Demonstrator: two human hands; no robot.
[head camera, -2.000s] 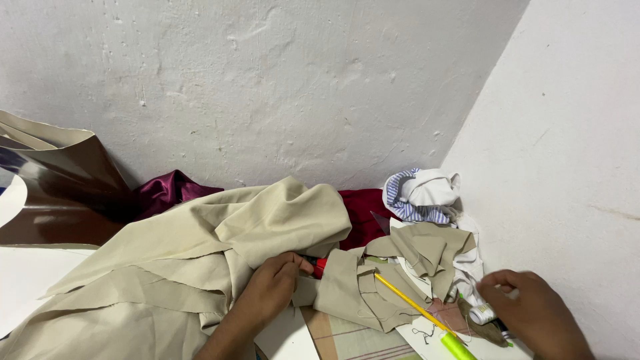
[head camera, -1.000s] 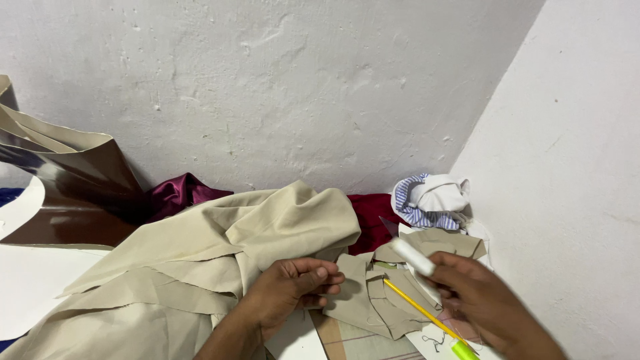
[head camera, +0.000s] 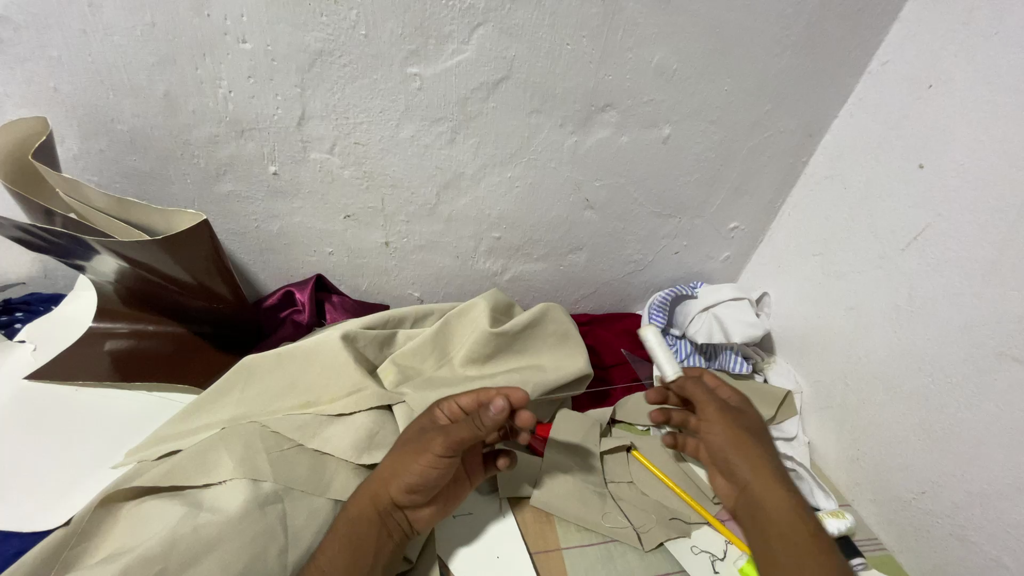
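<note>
My right hand (head camera: 708, 420) holds a spool of white thread (head camera: 661, 353) upright and tilted in its fingers. A thin thread (head camera: 596, 390) runs from the spool leftward to my left hand (head camera: 460, 448), whose thumb and index finger pinch it. Below and between my hands lie cut pieces of khaki fabric (head camera: 572, 460) and a yellow pencil (head camera: 680, 490). A large beige cloth (head camera: 480, 348) is heaped behind and to the left of my left hand.
Brown glossy sheeting (head camera: 160, 312) stands curled at the left, beside maroon satin (head camera: 312, 308). Dark red cloth (head camera: 612, 352) and a white and blue-striped garment (head camera: 720, 316) lie against the wall. White paper (head camera: 56, 448) is at the left; another spool (head camera: 836, 523) is at lower right.
My right hand has come up from the lower right and now has the white spool. My left hand has moved off the fabric pieces, and thread is now drawn between both hands.
</note>
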